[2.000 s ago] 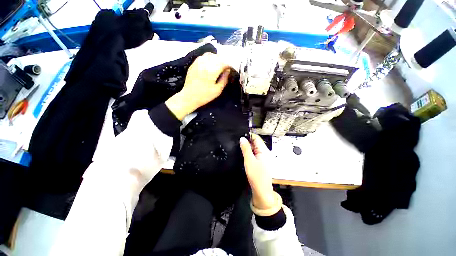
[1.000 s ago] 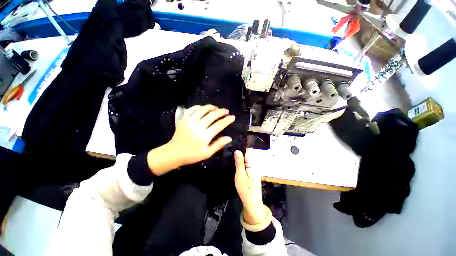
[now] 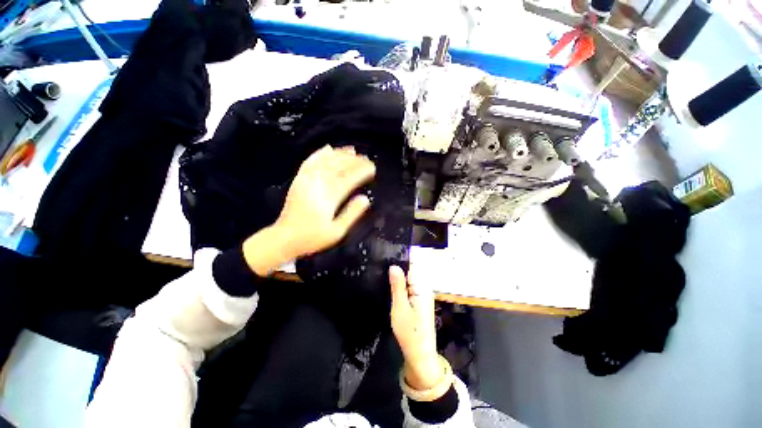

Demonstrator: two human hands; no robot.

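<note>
A black garment piece (image 3: 251, 159) with small shiny dots lies spread on the white machine table (image 3: 526, 272), its right edge along the overlock machine (image 3: 501, 150). My left hand (image 3: 317, 201) lies on top of the cloth, palm down with fingers slightly apart. My right hand (image 3: 411, 309) is at the cloth's right edge near the table front, thumb and fingers pinching that edge. The presser foot area (image 3: 424, 188) is dark, and the needle cannot be made out.
A long black heap (image 3: 125, 150) lies at left, with orange-handled snips (image 3: 21, 155) beside it. A second black pile (image 3: 639, 276) hangs at the right end, near a small yellow box (image 3: 703, 187). Black thread cones (image 3: 725, 95) stand upper right. A white bench top (image 3: 50, 380) is lower left.
My left hand has moved from the upper cloth near the machine head down onto the middle of the garment, which now lies flatter. My right hand has shifted slightly down and left.
</note>
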